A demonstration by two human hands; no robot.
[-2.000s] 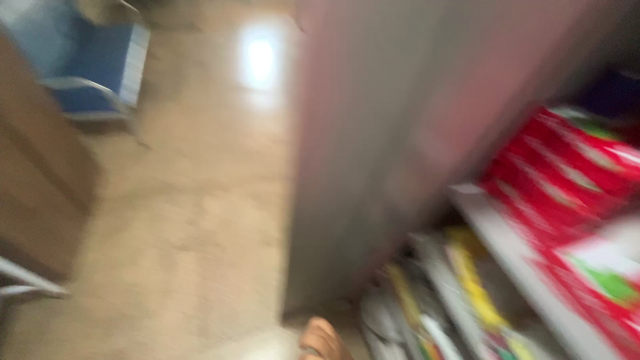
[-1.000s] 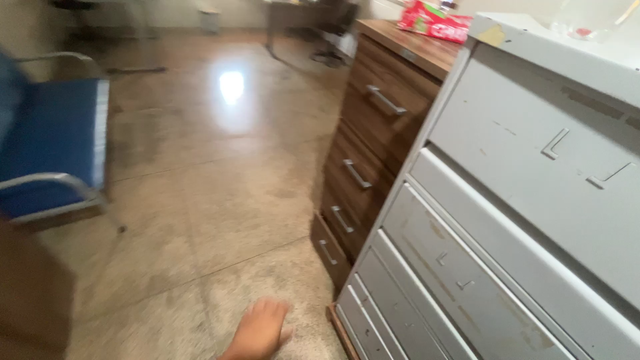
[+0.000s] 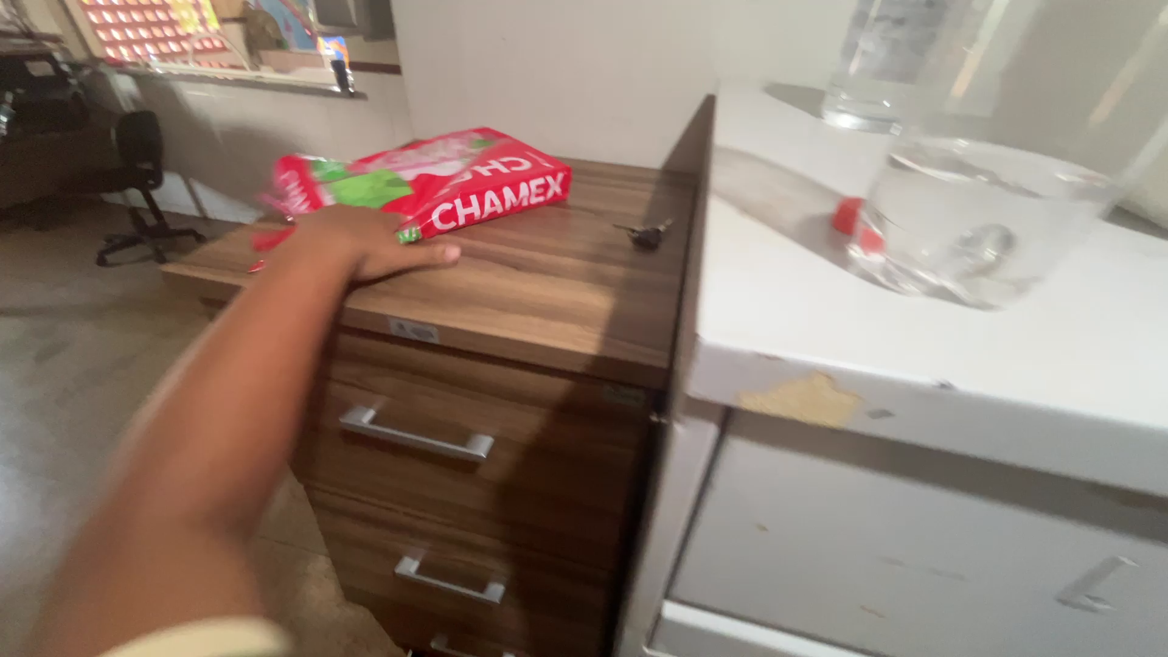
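My left hand (image 3: pixel 365 246) reaches over the top of a wooden drawer cabinet (image 3: pixel 511 310), at the near left end of a red Chamex paper package (image 3: pixel 497 196). Its thumb points right and the other fingers are hidden behind the hand, so whether it grips the package cannot be told. The wrapper looks loose and crumpled at its left end, with a green and white pattern on top. A small dark bunch of keys (image 3: pixel 648 235) lies on the wood to the right of the package. My right hand is out of view.
A grey metal cabinet (image 3: pixel 794 328) with chipped paint stands close on the right. On it are a clear plastic container (image 3: pixel 985 219), a red cap (image 3: pixel 849 215) and a clear bottle (image 3: pixel 871 91). An office chair (image 3: pixel 141 173) stands at the far left, below a window ledge.
The view has moved to the cabinet tops. One second ago a hand was low over the floor and the red package lay away from it; now my left hand is at the package.
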